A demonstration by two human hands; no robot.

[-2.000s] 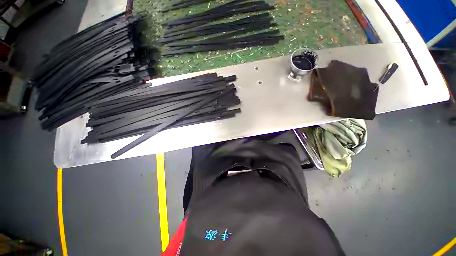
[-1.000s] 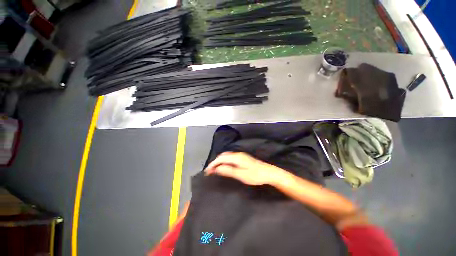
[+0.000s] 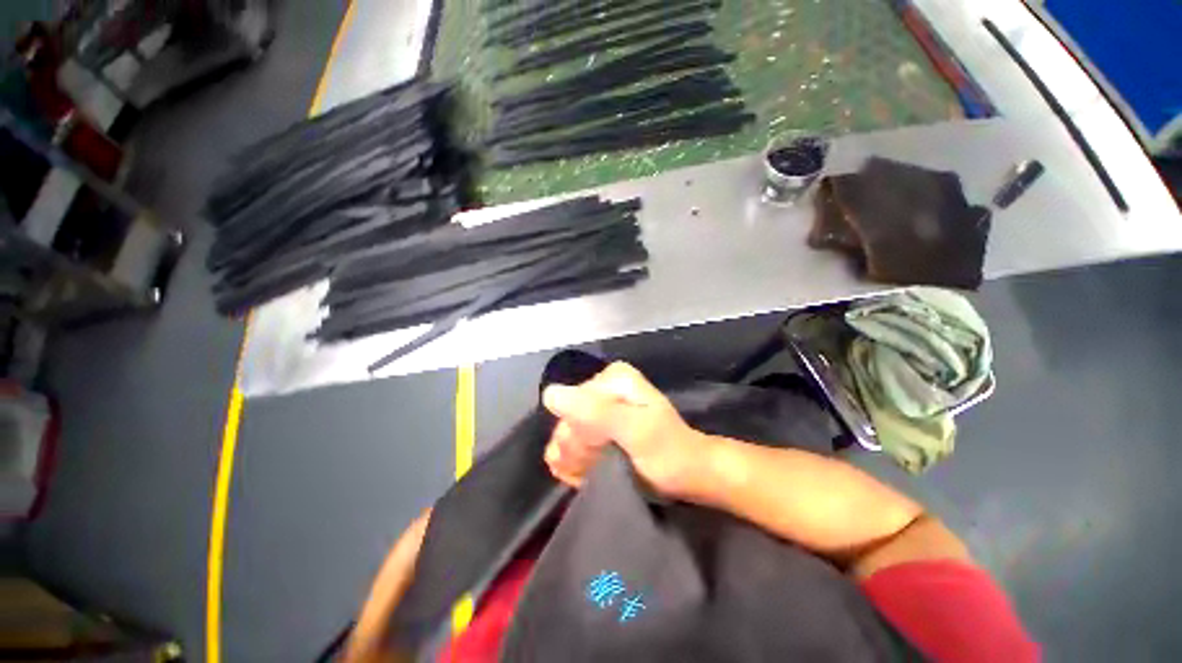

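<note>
The dark grey apron (image 3: 726,570) with blue embroidered characters hangs over my front, its cloth bunched and pulled up. My right hand (image 3: 620,425) comes in from the right, at the middle, and is closed on a fold of the apron. My left forearm shows at the lower left beside the raised cloth. My left hand itself is not visible; the apron or the frame edge hides it.
On the metal table (image 3: 713,266) lie black straps (image 3: 493,266), a paint cup (image 3: 793,168), brown leather pieces (image 3: 907,223) and a short dark piece (image 3: 1019,183). Pale green cloth (image 3: 923,363) lies on a stool. Straps also lie on the green mesh (image 3: 849,78).
My right hand has come into view and closed on the apron, which is now gathered and lifted at the left. My left forearm has appeared at the lower left. The camera view has shifted.
</note>
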